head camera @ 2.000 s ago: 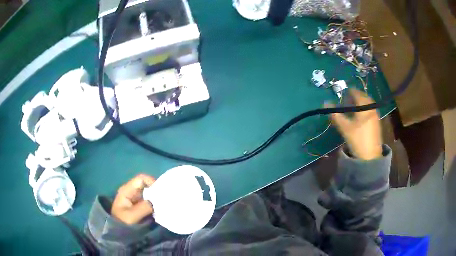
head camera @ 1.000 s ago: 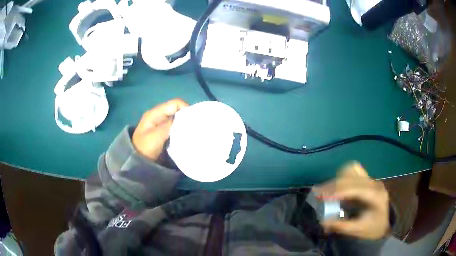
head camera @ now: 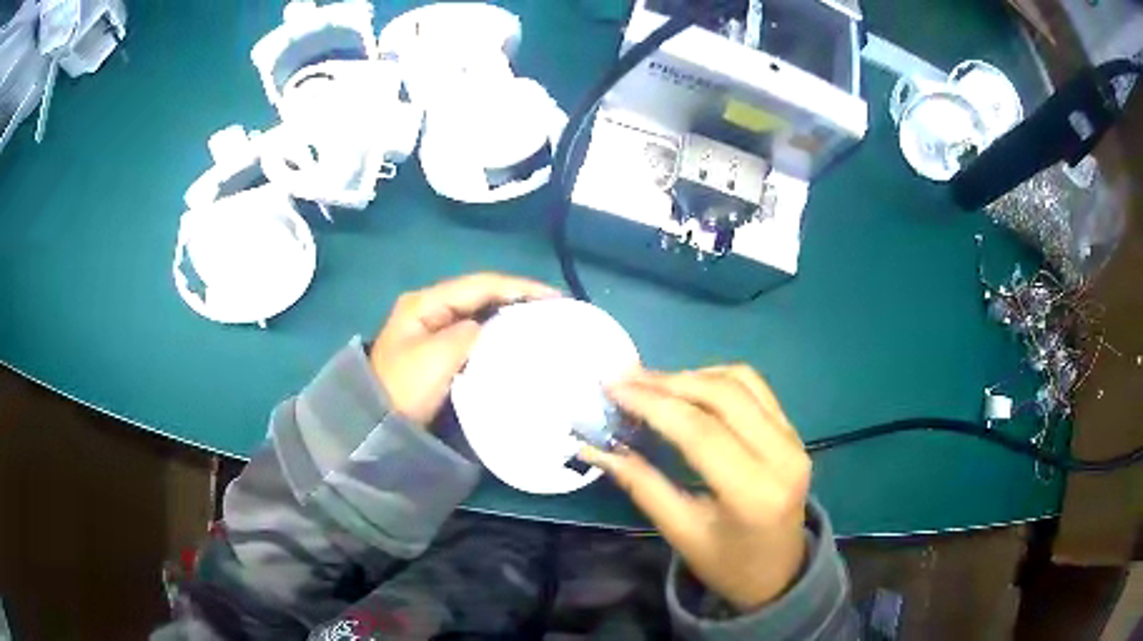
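A round white plastic housing is held above the front of the green bench, its flat face towards me. My left hand grips it at its left edge. My right hand holds a small silver-grey motor between thumb and fingers at the dark slot on the housing's lower right. The fingers partly hide the motor and the slot. I cannot tell how far the motor sits in the slot.
White housings cluster at the left. The screw feeder stands at the back centre. A black cable crosses the bench. The black screwdriver lies at the back right beside another white housing. Wired motors and a hardware bag are at right.
My right hand has moved from the motor pile at right to the housing, bringing a motor. My left hand still holds the housing. The view has shifted.
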